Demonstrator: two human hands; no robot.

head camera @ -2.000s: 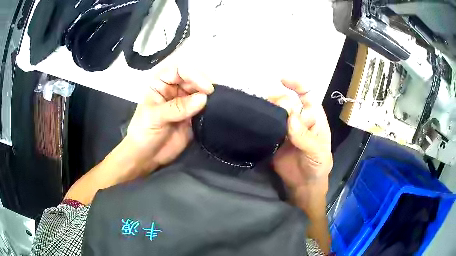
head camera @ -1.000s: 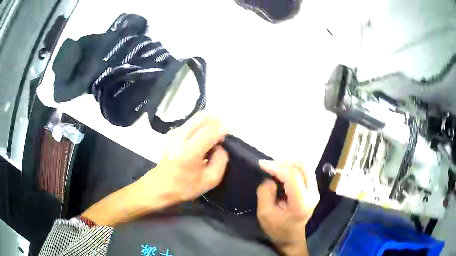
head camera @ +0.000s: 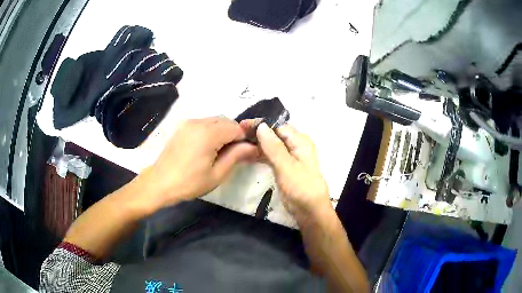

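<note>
A small black fabric piece (head camera: 265, 110) is held between both hands above the white tabletop (head camera: 220, 86). Fingers cover much of it, so its full shape is hidden. My left hand (head camera: 200, 151) pinches its left side. My right hand (head camera: 292, 163) pinches its right side with thumb and fingers. The stack of sewn pieces (head camera: 137, 109), black with thin pale edge lines, lies at the left of the table. The stack of cut panels (head camera: 266, 12) lies further back, cut off by the top edge.
A small dark upright item (head camera: 264, 204) is at the front table edge. The machine bed arm (head camera: 389, 109) projects from the right. Thin dark strips (head camera: 407, 151) lie on a board beside it. A blue plastic crate (head camera: 418, 254) is lower right. A brown bundle (head camera: 63, 191) is lower left.
The hands have moved up and forward over the table with a black piece between them. The looped black strip beside the left stack no longer shows there. The view has shifted, showing more of the back panels.
</note>
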